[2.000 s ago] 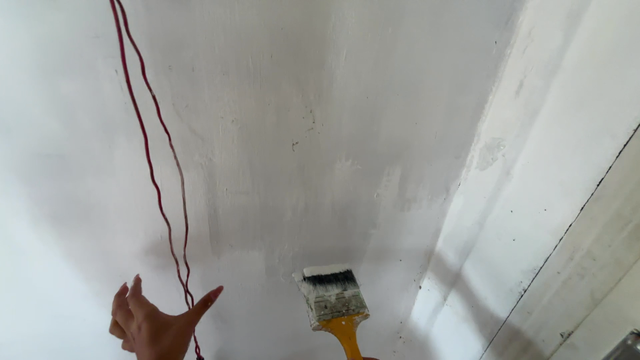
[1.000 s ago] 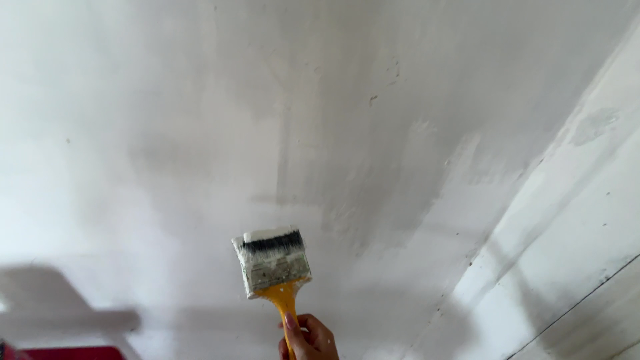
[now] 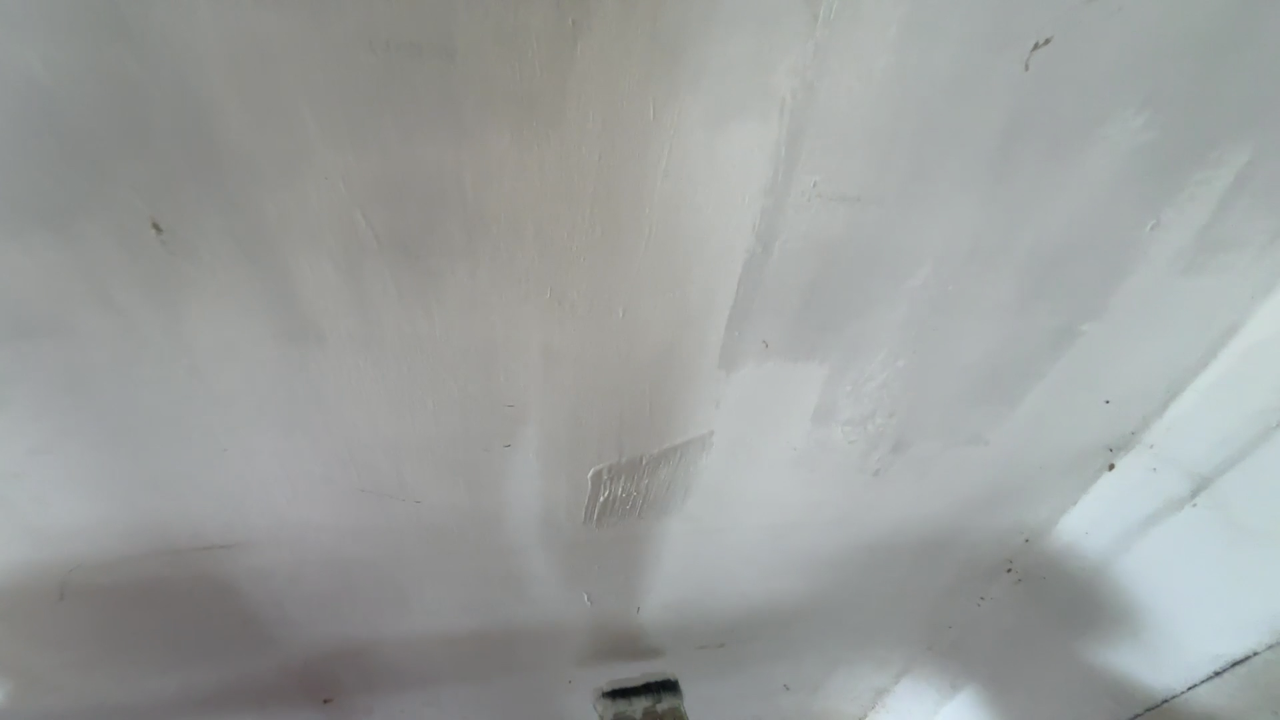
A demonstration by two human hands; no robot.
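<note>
Only the top of a flat paintbrush shows at the bottom edge, its dark bristles tipped with white paint. Its handle and whatever holds it are out of frame. Above it, on the white painted surface, lies a fresh ridged patch of wet paint, apart from the bristles. Neither my left hand nor my right hand is in view.
At the right the surface meets white boards along a slanting edge, with a dark seam in the lower corner. Soft shadows cross the lower part, and small dark specks dot the paint.
The brush has dropped to the bottom edge, and the hand on its handle has left the view. A ridged paint patch now shows. The red cord and the open hand seen earliest are out of view.
</note>
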